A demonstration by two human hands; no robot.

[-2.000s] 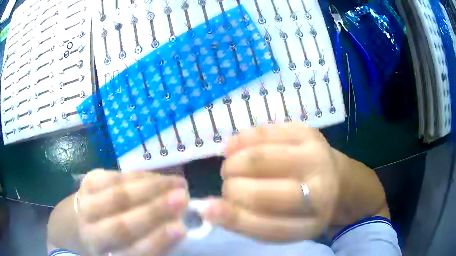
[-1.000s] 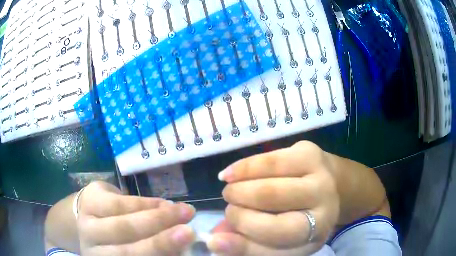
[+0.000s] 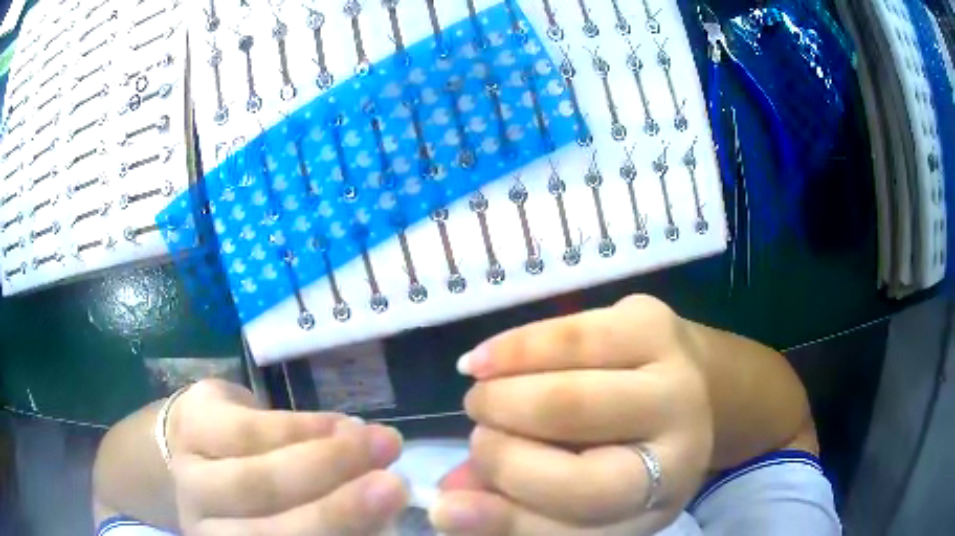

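My left hand [image 3: 278, 461] and my right hand [image 3: 586, 419] meet at the bottom of the frame. Between their thumbs and fingertips they pinch the white ring holder [image 3: 422, 498], which is cut off by the bottom edge. A small dark round metal part [image 3: 416, 517] shows in its hole, partly cut off. Beyond my hands lies a white foam tray [image 3: 471, 304] with rows of dumbbell-shaped metal parts [image 3: 447, 246]. Blue patterned plastic film [image 3: 387, 147] lies diagonally over some of them.
A second foam tray [image 3: 105, 267] with rows of parts lies at the left. Blue-handled pliers [image 3: 749, 79] and crumpled blue packaging [image 3: 801, 63] lie right of the middle tray. Thin metal tweezers [image 3: 736, 209] lie beside it. Stacked trays [image 3: 890, 157] stand at the far right.
Both hands and the white holder have moved down towards the bottom edge since the earliest frame. Over the last second they have hardly moved.
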